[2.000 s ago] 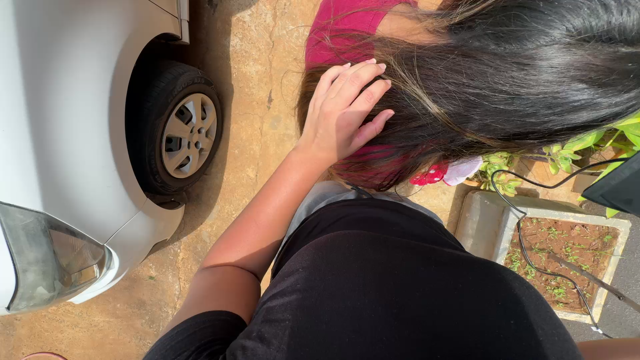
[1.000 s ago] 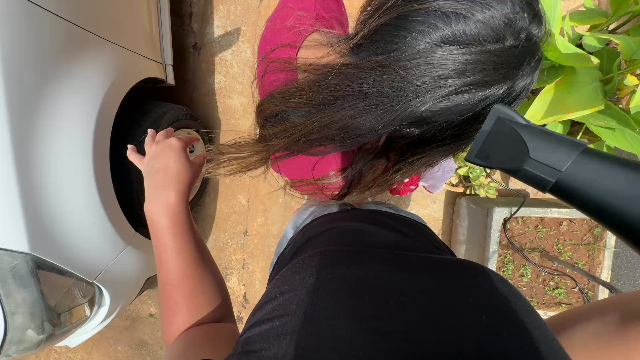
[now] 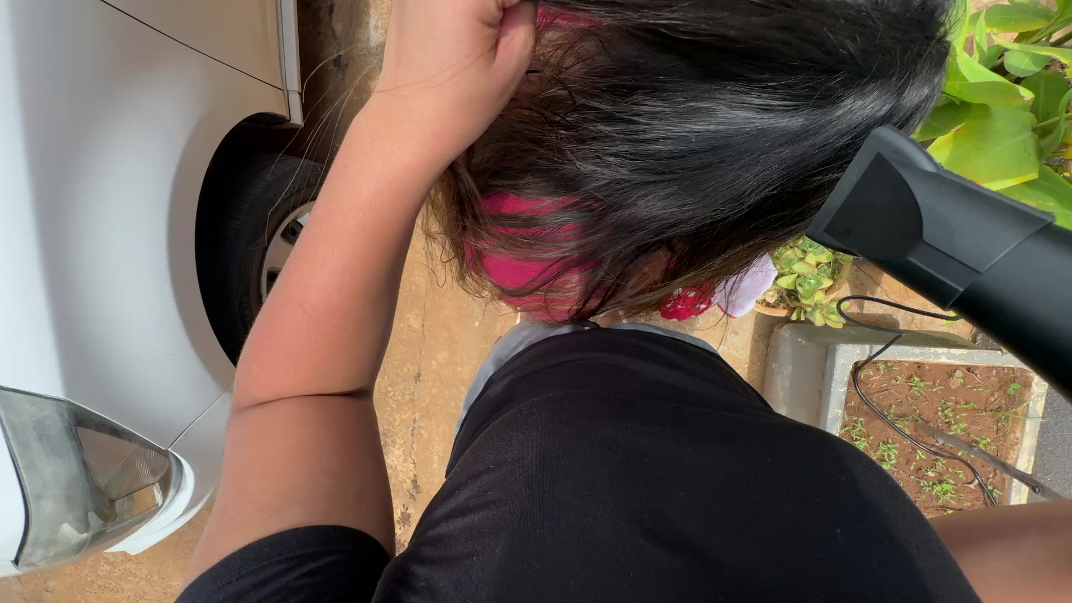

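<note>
Long dark hair point(image 3: 712, 126) of a person in a pink top point(image 3: 536, 251) hangs in front of me, spread over that person's back. My left hand point(image 3: 461, 50) is at the top edge of the view, beside the hair, its fingers curled and partly cut off by the edge. A few loose strands trail to the left of my wrist. A black hair dryer point(image 3: 963, 234) with a flat nozzle reaches in from the right, its nozzle pointing toward the hair. My right hand is out of view; only part of the right arm shows at the lower right.
A white car point(image 3: 92, 209) with its wheel point(image 3: 276, 226) and headlight point(image 3: 92, 486) stands at the left. At the right are a concrete planter point(image 3: 804, 368) with soil, a black cord point(image 3: 879, 402), a potted succulent point(image 3: 808, 276) and leafy plants point(image 3: 997, 126).
My left hand has moved up and right from beside the car wheel, where it held out the hair ends. The hair now spreads loosely. The dryer, unseen in the earliest frame, stays at the right.
</note>
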